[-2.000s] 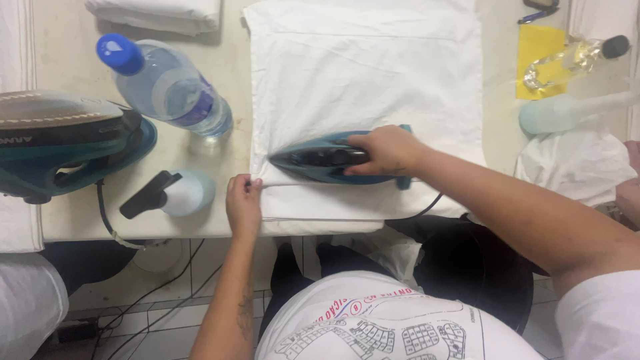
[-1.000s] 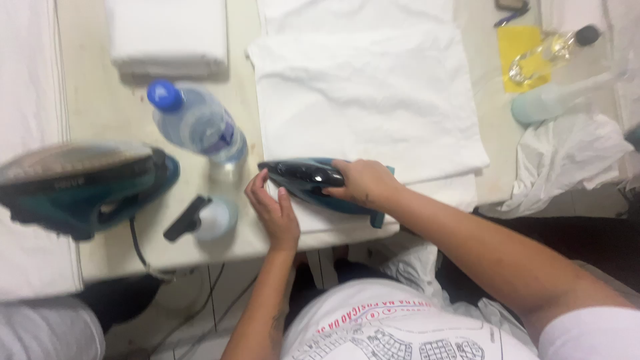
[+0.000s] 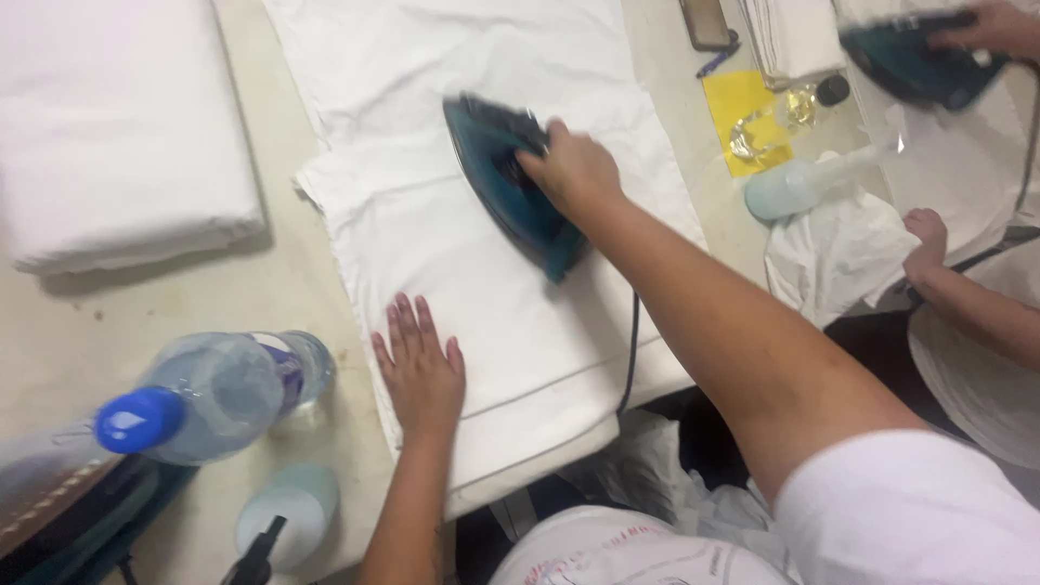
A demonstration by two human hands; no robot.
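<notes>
White cloth (image 3: pixel 504 325), laid in layers, covers the middle of the table and shows some wrinkles. My right hand (image 3: pixel 573 166) grips the handle of a teal and black electric iron (image 3: pixel 508 183), whose tip points to the upper left over the cloth; it is blurred, so contact with the cloth is hard to tell. Its cord hangs down past the table's front edge. My left hand (image 3: pixel 421 366) lies flat with fingers spread on the cloth's left part near the front, holding nothing.
Left are a folded white cloth stack (image 3: pixel 130 138), a blue-capped plastic bottle (image 3: pixel 219 398), a spray bottle (image 3: pixel 288 512) and another iron (image 3: pixel 73 520). Right are a yellow sheet (image 3: pixel 735 106), a clear bottle (image 3: pixel 780 118), another spray bottle (image 3: pixel 788 191) and a co-worker's hand on an iron (image 3: pixel 918 61).
The iron in my right hand has moved away from the front edge, up the cloth, and turned its tip. My left hand has left the iron's tip and now lies flat. The view has shifted.
</notes>
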